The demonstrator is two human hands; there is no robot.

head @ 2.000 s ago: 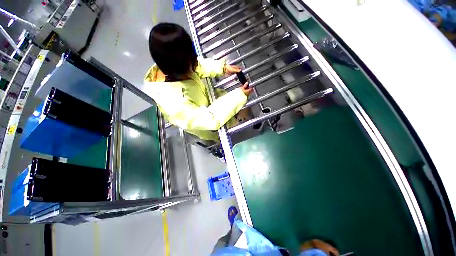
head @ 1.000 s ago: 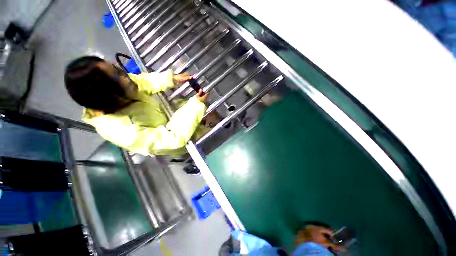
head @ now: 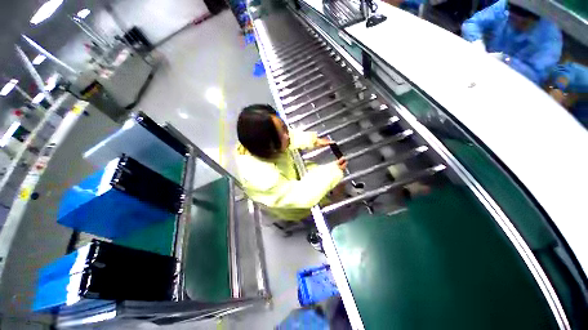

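The green belt conveyor (head: 445, 258) lies nearest in front of me, with a metal edge along each side. The roller conveyor (head: 361, 142) joins its far end and runs away to the upper left. A worker in a yellow smock (head: 280, 184) is at the left side of the rollers and holds a small dark part (head: 336, 151) in both hands above them. A bit of blue sleeve or smock shows at the bottom edge. Neither of my hands is in the picture.
A tote cart (head: 209, 242) with blue and black totes (head: 132, 271) stands on the left. A small blue basket (head: 316, 284) is on the floor beside the conveyor. A long white surface (head: 477, 97) curves along the right, with people in blue smocks (head: 516, 38) behind it.
The view has tilted up and swung, showing more of the roller line and the people in blue. My hand, seen earlier over the belt at the bottom, has left the picture.
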